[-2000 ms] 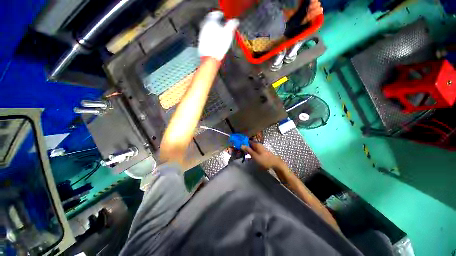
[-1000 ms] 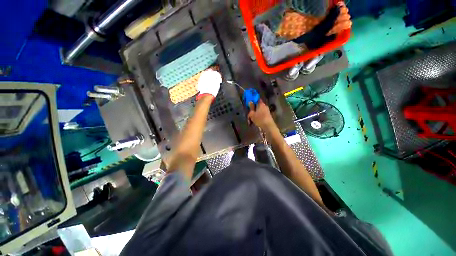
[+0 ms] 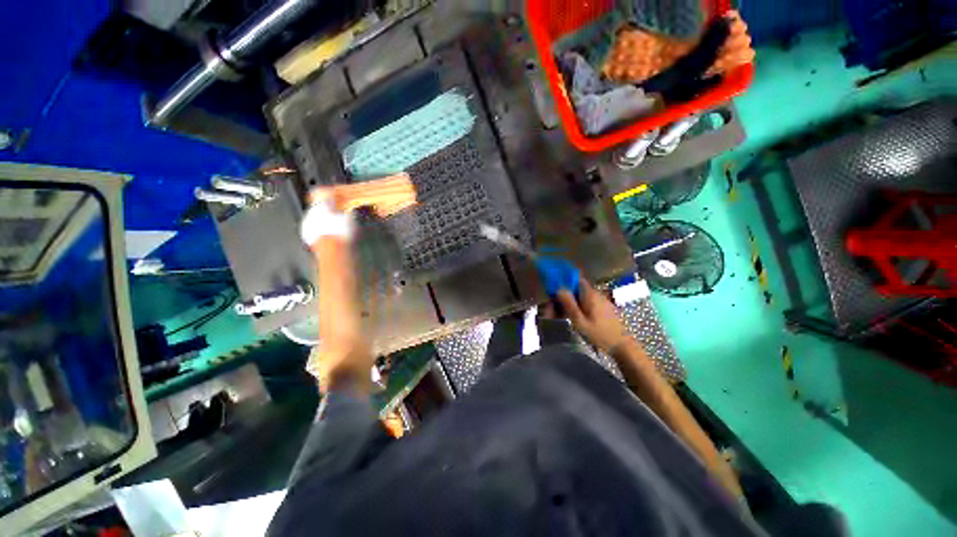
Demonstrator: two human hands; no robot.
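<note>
My left hand (image 3: 327,222), in a white glove and blurred, grips the left end of the orange moulded sheet (image 3: 383,195) over the left part of the mould (image 3: 567,199). The sheet's right end lies over the cavity rows. A teal moulded sheet (image 3: 411,136) lies on the cavities behind it, and a dark sheet (image 3: 394,97) lies behind the teal one. My bare right hand (image 3: 583,310) holds the blue air gun (image 3: 557,275) at the mould's front right, its thin nozzle pointing left towards the bare cavities.
A red-orange basket (image 3: 661,124) with orange, grey, teal and dark sheets stands at the mould's back right. Metal pillars flank the mould. A black fan (image 3: 672,255) stands on the green floor at right, near a red stand (image 3: 902,243). A framed window panel is at left.
My left hand has gone from the basket to the orange sheet and pulled it left, baring cavities. My right hand moved the air gun forward over the mould, then back a little.
</note>
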